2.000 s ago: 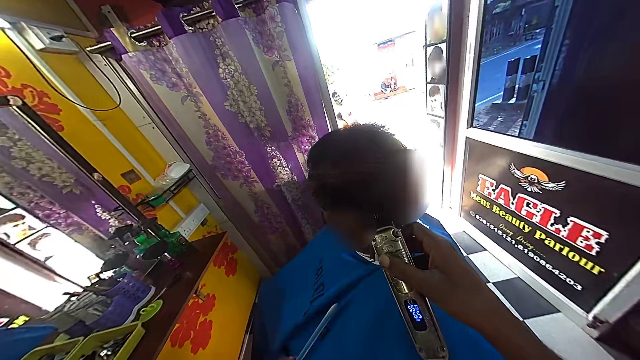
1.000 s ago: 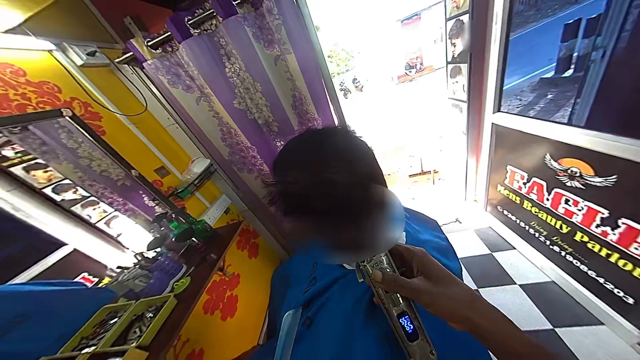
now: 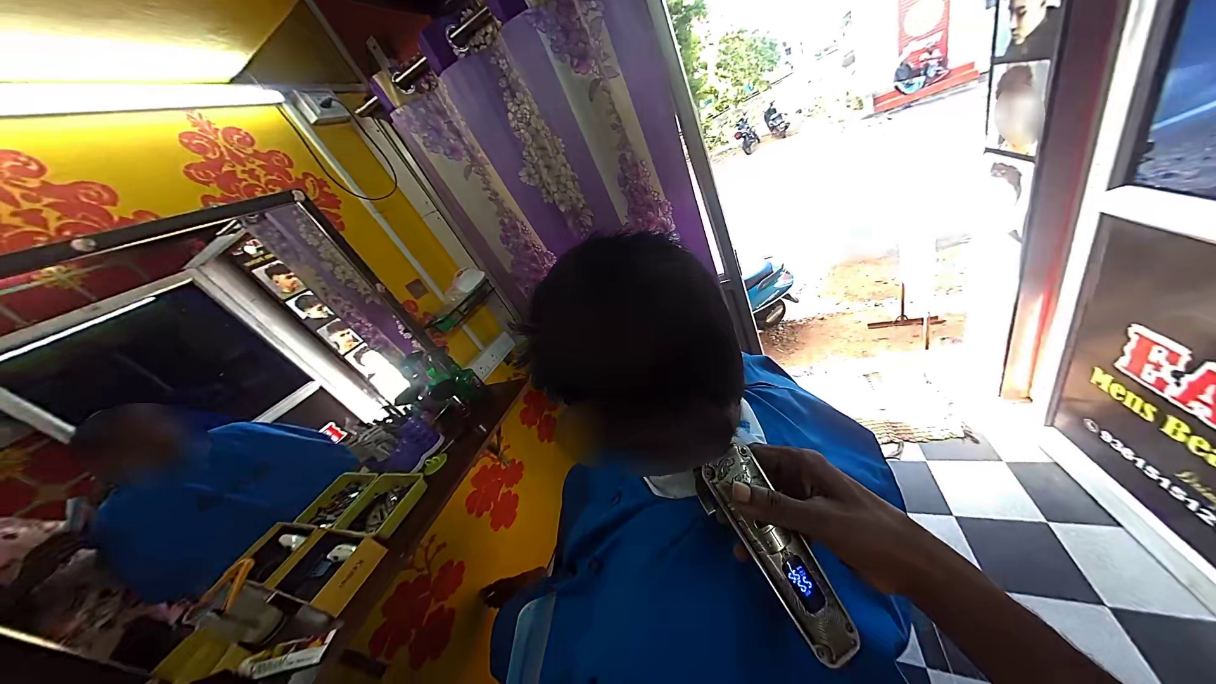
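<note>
My right hand [image 3: 817,503] grips an ornate metal hair clipper [image 3: 784,560] with a lit display. The clipper head is at the back of a seated person's neck, by the lower edge of the dark hair [image 3: 636,332]. Whether it touches the skin is hidden. A blue cape [image 3: 665,589] covers the person's shoulders and back, with a white band at the collar. A dark hand [image 3: 513,586] shows beside the cape's left edge, apparently the seated person's. At the bottom a pale, flat strip [image 3: 532,638] lies against the cape; its kind is unclear. My left hand is out of view.
To the left, a counter [image 3: 442,484] holds yellow-green trays [image 3: 394,503], boxes and bottles below a wall mirror [image 3: 180,332]. A purple floral curtain [image 3: 570,123] hangs ahead. An open doorway shows a parked scooter [image 3: 768,290]; a sign panel [image 3: 1140,380] stands right of the checkered floor [image 3: 1026,532].
The view has shifted, with more of the mirror and doorway showing. My right hand keeps hold of the clipper near the neck.
</note>
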